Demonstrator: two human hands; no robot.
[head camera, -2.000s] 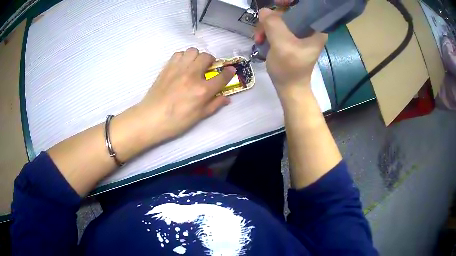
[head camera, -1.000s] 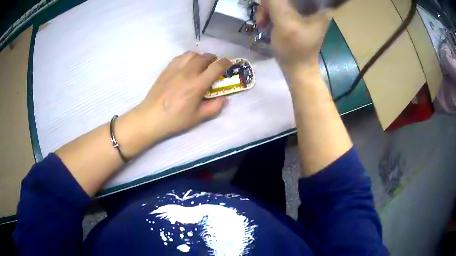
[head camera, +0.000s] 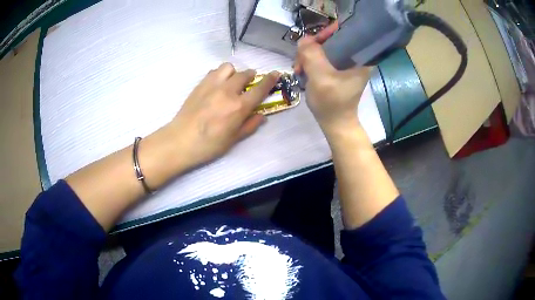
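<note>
A cream device half-shell (head camera: 276, 109) lies open side up on the white ribbed mat, with yellow and dark parts inside. My left hand (head camera: 220, 111) lies over its left end, fingers on the shell and its parts, holding it. My right hand (head camera: 334, 88) grips the thick grey electric screwdriver (head camera: 375, 35). The screwdriver's tip is at the dark board at the shell's right end; exact contact and any screw are too small to tell.
The silver-grey screw feeder (head camera: 267, 26) stands behind the shell. A thin dark metal stick (head camera: 232, 29) lies left of it. The black cord (head camera: 449, 79) loops over cardboard (head camera: 463, 111) at the right. More cardboard (head camera: 17, 117) is at the far left. The mat's (head camera: 117, 76) front edge faces me.
Compared with one second ago, my right hand has come down and left from near the feeder, bringing the screwdriver to the shell. My left hand stays on the shell, with its fingers slightly shifted.
</note>
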